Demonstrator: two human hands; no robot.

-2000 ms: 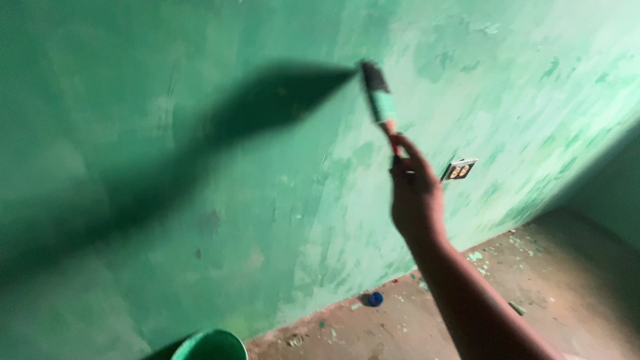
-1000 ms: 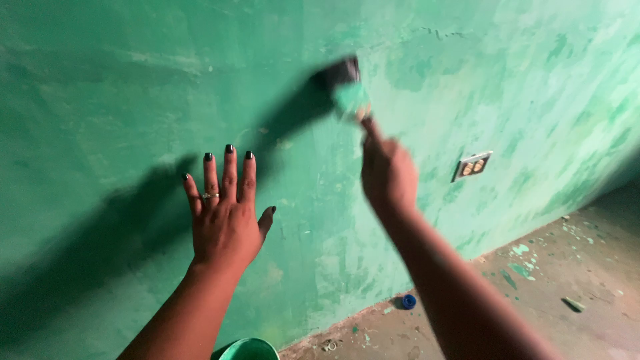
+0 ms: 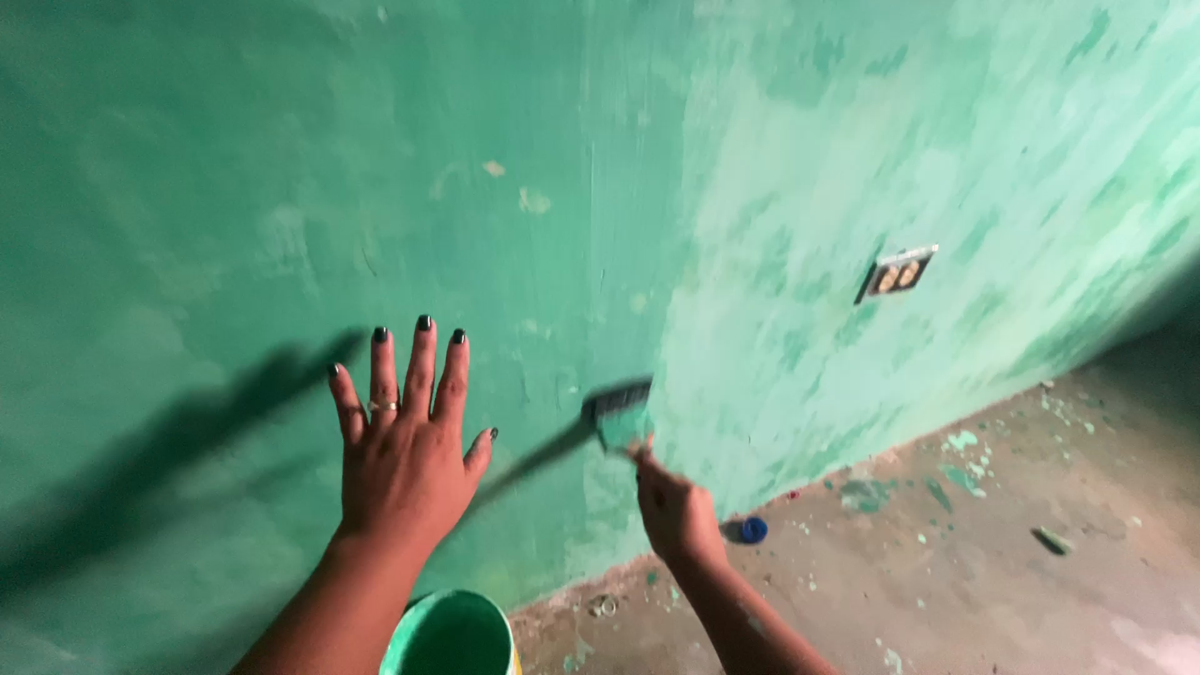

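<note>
My right hand (image 3: 677, 511) grips a paintbrush (image 3: 623, 422) by its handle. The brush's dark bristles lie against the green wall (image 3: 525, 253), low down, where darker green meets a paler, patchy part. To the left, my left hand (image 3: 405, 450) is spread with its fingers apart, palm toward the wall, with a ring on one finger; it holds nothing. Whether its palm presses on the wall is hard to tell. Below it, at the bottom edge, stands a bucket (image 3: 452, 628) with green paint inside, partly out of view.
An electrical outlet (image 3: 897, 274) is set in the wall at the right. Along the wall's foot, the floor (image 3: 844, 600) bears paint flakes, a blue cap (image 3: 753, 531) and a small pale ring (image 3: 607, 607). A small greenish piece (image 3: 1053, 541) lies farther right.
The brush in my right hand has moved down the wall. My left hand, absent two seconds ago, came into view by one second ago and remains spread.
</note>
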